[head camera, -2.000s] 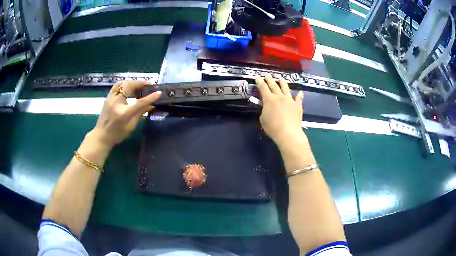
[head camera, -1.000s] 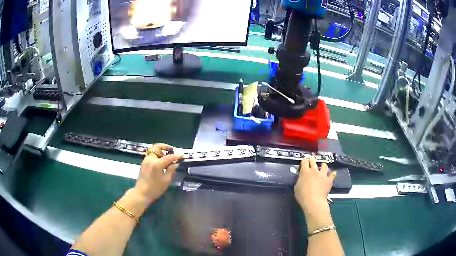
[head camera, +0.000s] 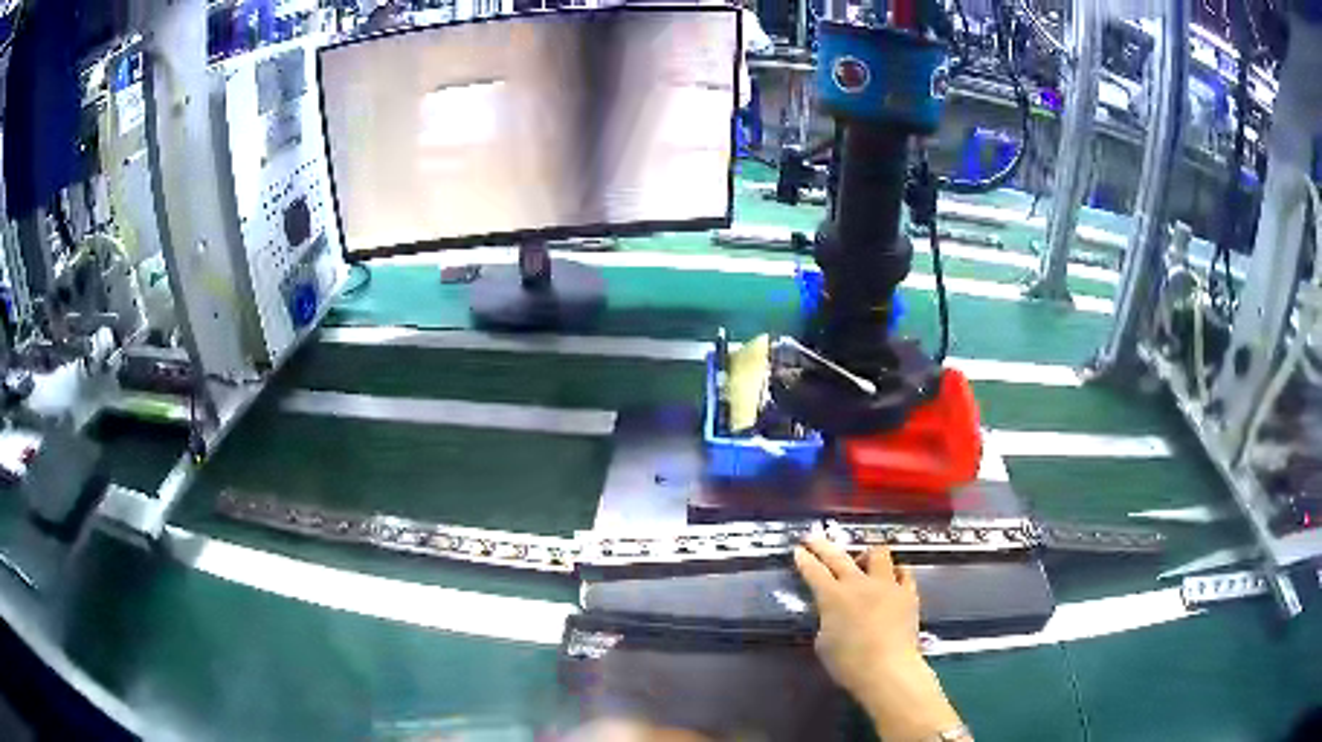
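Observation:
Strip carriers (head camera: pixel 696 542) with round pockets lie end to end across the raised dark block (head camera: pixel 696 597), the row reaching onto the green surface at both sides. My right hand (head camera: pixel 870 623) has its fingertips at the front edge of the carriers, right of centre. Short shiny ends, seemingly of tweezers (head camera: pixel 789 599), show at both sides of this hand; its palm is hidden. The black parts tray (head camera: pixel 711 681) is cut off by the bottom edge. A skin-coloured blur at the bottom edge looks like my left hand (head camera: pixel 638 731), mostly out of the picture.
The blue bin (head camera: pixel 761 458) with a yellowish item and the red bin (head camera: pixel 928 449) stand behind the carriers. The microscope column (head camera: pixel 866 239) rises over them. A monitor (head camera: pixel 529 131) stands behind left. Metal frames flank both sides. Another carrier (head camera: pixel 1225 586) lies far right.
The view has tilted up, then down-shifted the bench in frame. My left hand has left the carriers and dropped to the bottom edge. My right hand has moved left along the carriers, which now sit closer together.

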